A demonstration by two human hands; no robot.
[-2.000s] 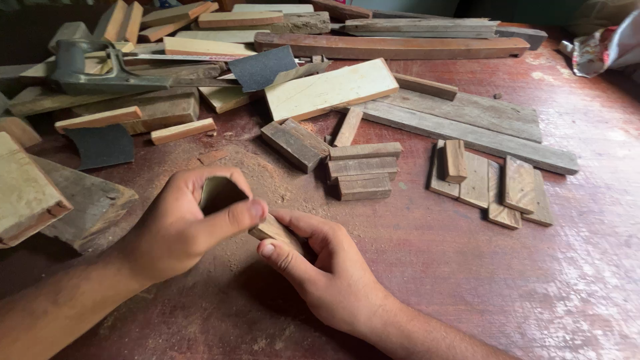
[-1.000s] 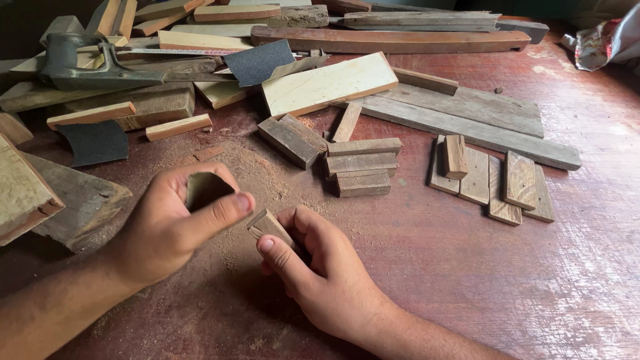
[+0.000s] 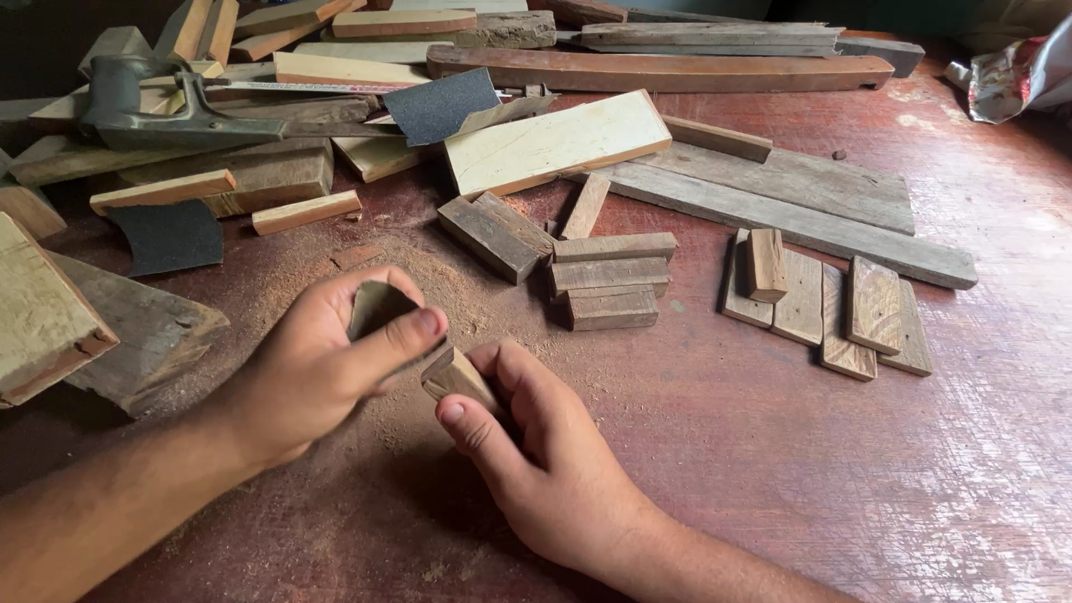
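A curled piece of sandpaper (image 3: 378,308) is pinched in my left hand (image 3: 335,364) between thumb and fingers. My right hand (image 3: 536,452) grips a small wooden block (image 3: 461,377), its end pointing up and left toward the sandpaper. The sandpaper's lower edge lies close by the block's end; whether they touch, I cannot tell. Sawdust (image 3: 435,293) is spread on the table behind both hands. Several short dark wood blocks (image 3: 611,276) lie beyond my right hand. Farther right, several small flat wood pieces (image 3: 797,297) sit side by side, some stacked on others.
A saw with a metal handle frame (image 3: 193,126) rests among wood offcuts at the back left. Black sandpaper sheets (image 3: 172,239) lie near it. A pale board (image 3: 557,142) and long grey planks (image 3: 787,222) span the back. Thick blocks (image 3: 42,310) stand at the left edge.
Against two seconds ago, the block in my right hand is tilted more steeply, with more of its end showing. Both hands keep their hold.
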